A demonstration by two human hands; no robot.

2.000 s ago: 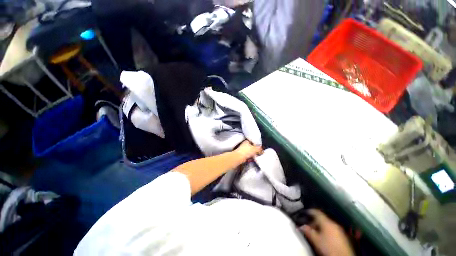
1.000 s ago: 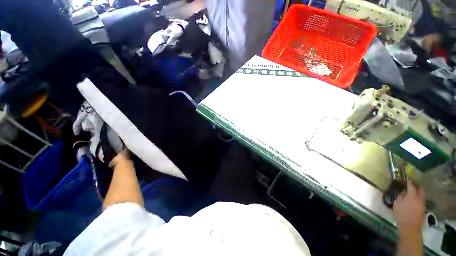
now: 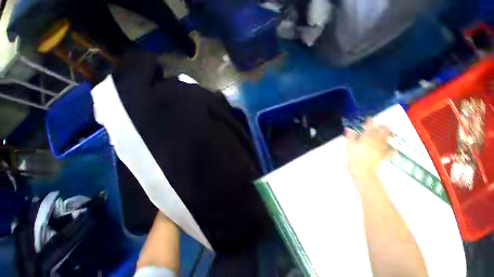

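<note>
The black garment panel point(image 3: 189, 140) with a light grey or white band point(image 3: 143, 162) along its left side hangs left of the table, over a bin. My left hand is hidden behind the band; only the forearm shows below it, so its grip cannot be told. My right hand point(image 3: 371, 143) is stretched out over the far corner of the white table point(image 3: 319, 200), slightly blurred, with fingers apart and nothing seen in it.
A red basket point(image 3: 466, 216) with small pale items stands at the right. A blue bin point(image 3: 303, 113) with dark contents lies beyond the table's far edge. Another blue bin point(image 3: 76, 121) is at the left, near a stool point(image 3: 54, 37). Dark and pale cloth point(image 3: 54, 216) lies lower left.
The view has turned, and the sewing machine is out of it. My right hand has left the black scissors and moved to the table's far corner. My left hand has gone out of sight behind the band.
</note>
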